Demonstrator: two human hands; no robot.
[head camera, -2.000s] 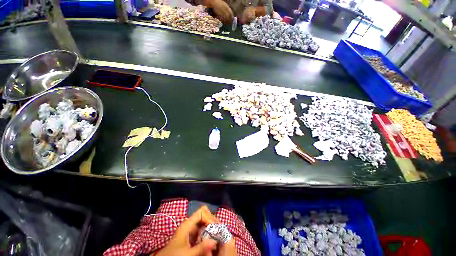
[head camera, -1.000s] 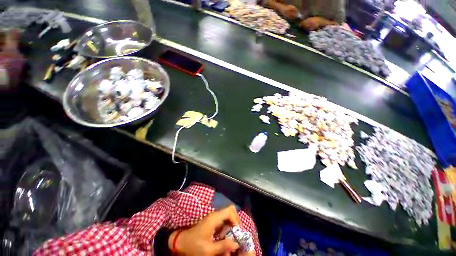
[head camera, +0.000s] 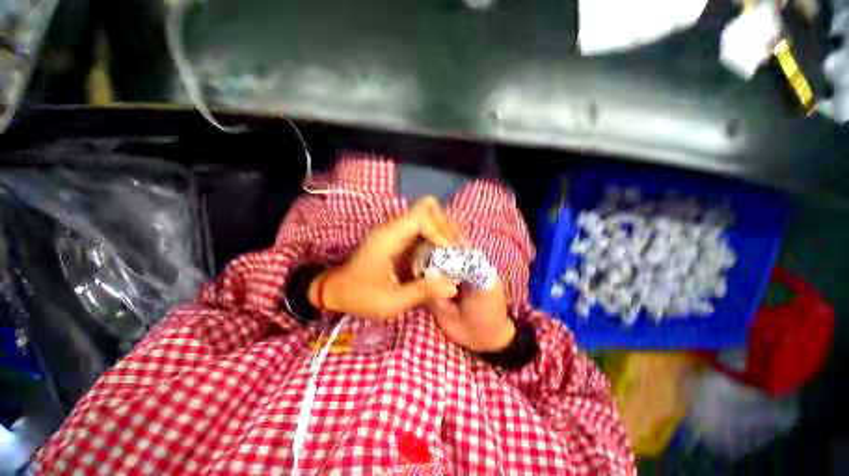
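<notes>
In the head view, my left hand (head camera: 377, 270) and my right hand (head camera: 477, 316) meet over my lap. Their fingers close around a small grey-white part (head camera: 424, 260), mostly hidden between them. A black-and-white speckled cover (head camera: 463, 267) wraps fingers of my right hand. The part's shape and exact contacts are too blurred to tell.
A blue tray (head camera: 652, 337) of white parts is right of my lap, beside a red object (head camera: 791, 333). A clear liner bag (head camera: 121, 251) lies left. The bench edge crosses above, with white paper (head camera: 638, 20) and a gold-coloured tool (head camera: 794, 76). A cable (head camera: 316, 390) reaches my chest.
The view has swung down and right, away from the bowls and most of the bench piles. The blue tray now shows more fully. My hands remain together over my lap.
</notes>
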